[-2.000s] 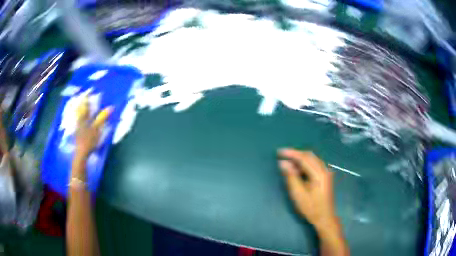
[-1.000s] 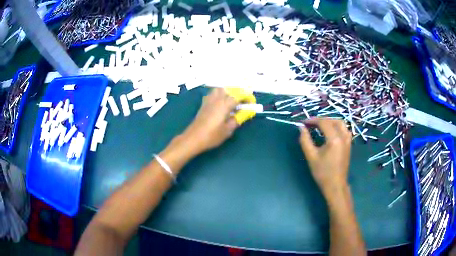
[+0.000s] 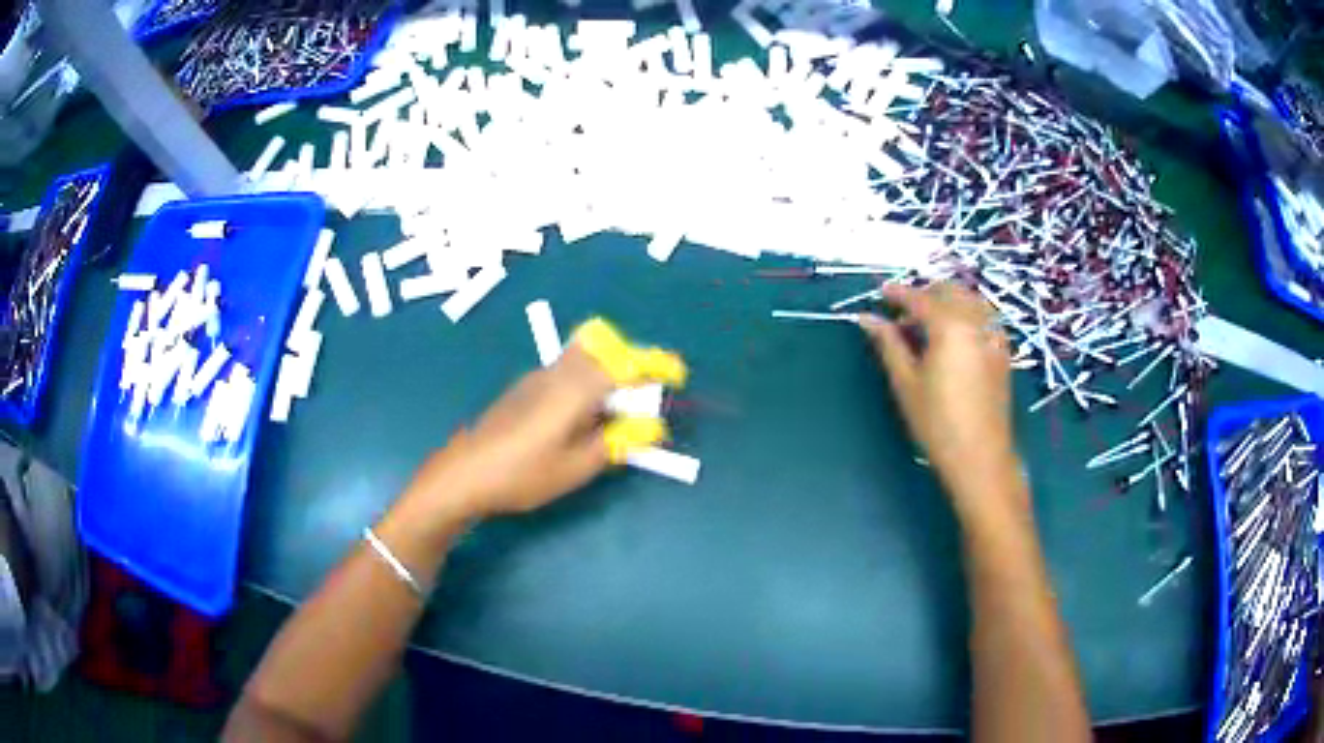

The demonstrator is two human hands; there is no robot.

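Note:
My left hand (image 3: 545,436) holds a bright yellow tool (image 3: 627,353) with a short white sleeve (image 3: 635,404) at it. Another white sleeve (image 3: 664,465) shows just below the tool, and one more (image 3: 545,333) lies above the hand. My right hand (image 3: 937,349) pinches a thin silver-white rod (image 3: 818,315) that points left. Its dark end is mostly hidden by the fingers. A second thin rod (image 3: 857,270) lies just above it. The tips of my left fingers are hidden behind the tool.
A bright heap of white sleeves (image 3: 581,160) lies at the back centre. A tangled heap of rods (image 3: 1045,218) lies at the right. A blue tray (image 3: 174,515) with loose white pieces stands at the left. A blue bin (image 3: 1217,581) of rods stands at the right edge.
My left hand was over the blue tray, then by the white heap; it is now lower and nearer me with the tool. My right hand has taken hold of a rod and moved slightly up.

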